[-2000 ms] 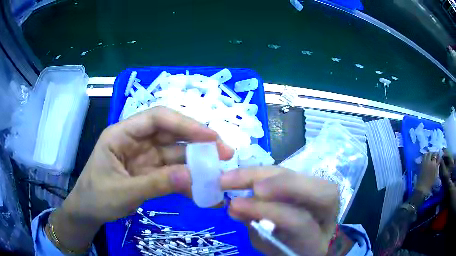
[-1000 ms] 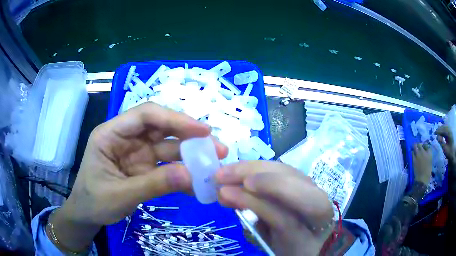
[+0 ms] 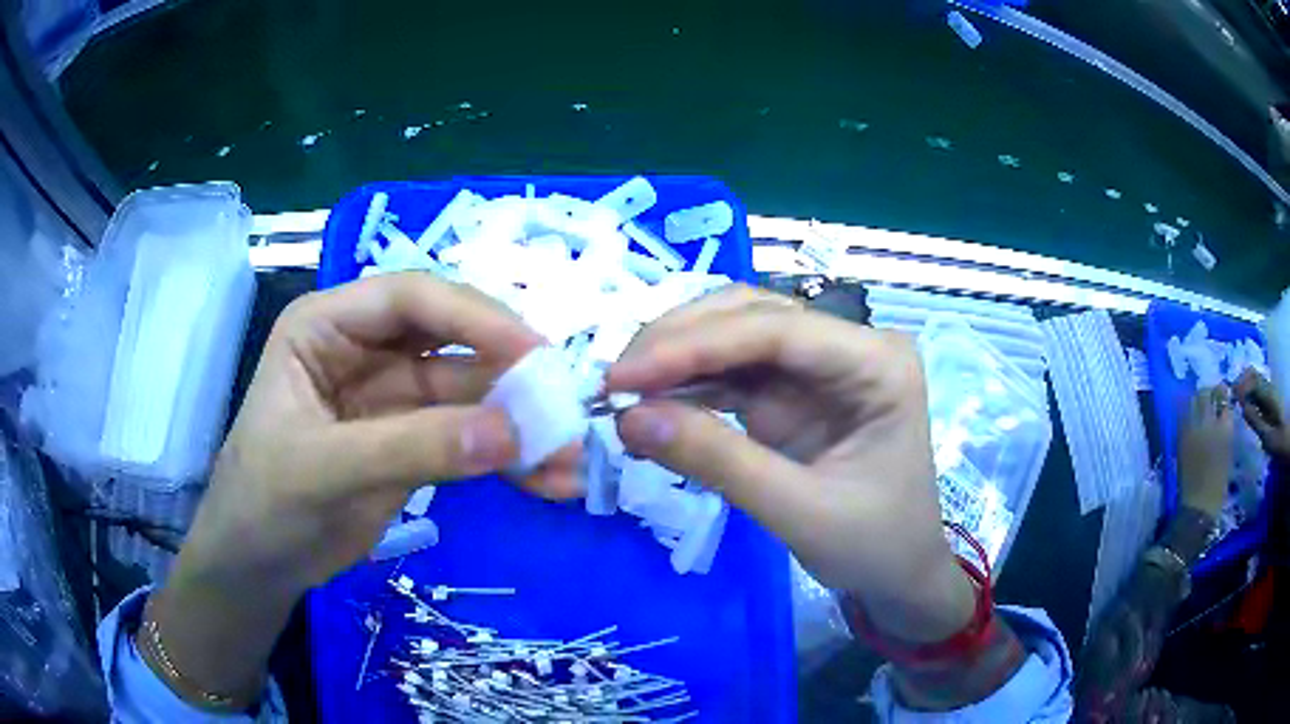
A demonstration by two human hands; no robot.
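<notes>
My left hand (image 3: 382, 410) holds a white plastic piece (image 3: 543, 407) between thumb and fingers above the blue tray (image 3: 566, 566). My right hand (image 3: 771, 431) pinches a thin metal pin (image 3: 673, 392) with a small white collar (image 3: 617, 402). The pin's end is close to the right side of the white piece; I cannot tell if it is inserted. Other white pieces (image 3: 531, 241) are heaped in the far part of the tray. A loose pile of metal pins (image 3: 531, 682) with white collars lies in the near part.
A green conveyor belt (image 3: 566, 71) with scattered small parts runs beyond the tray. A clear plastic box (image 3: 170, 340) stands left. A clear bag (image 3: 990, 424) and ribbed white strips (image 3: 1092, 410) lie right. Another person's hands (image 3: 1207, 446) are over a second blue tray (image 3: 1163, 340) at far right.
My right hand has moved up and turned, bringing the pin to the white piece. My left hand has tilted the piece. Parts on the belt have shifted right.
</notes>
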